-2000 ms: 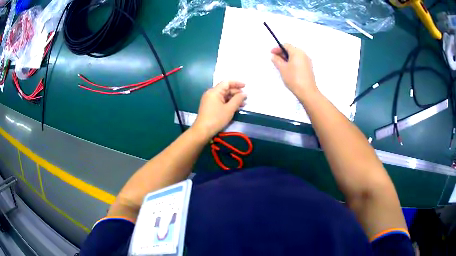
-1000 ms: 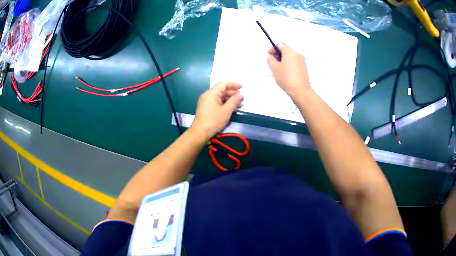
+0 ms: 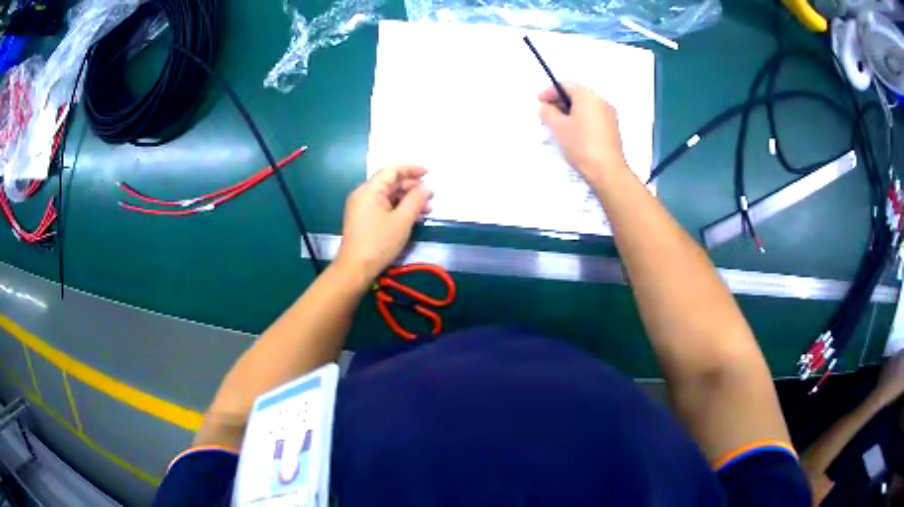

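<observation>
My right hand (image 3: 585, 129) is closed around a thin, short black stick, a pen or piece of sleeving (image 3: 545, 69), above the white sheet (image 3: 476, 129). The stick's upper end points up and left. My left hand (image 3: 385, 220) rests at the sheet's lower left edge with fingers curled and apart; nothing shows in it. Red-handled scissors (image 3: 418, 297) lie just below my left hand. The metal strip (image 3: 496, 259) runs along the sheet's near edge.
A black coil (image 3: 149, 84) and red wires (image 3: 213, 198) lie left. Black cables (image 3: 743, 149), a slanted strip (image 3: 783, 198) and a bundle with red and white ends (image 3: 819, 356) lie right. Clear plastic (image 3: 555, 15) is at the back. Another person's arm (image 3: 862, 421) shows lower right.
The view has shifted right, so the bench items appear further left. The bundle and the other person's arm now show at the right. My right hand still holds the black stick.
</observation>
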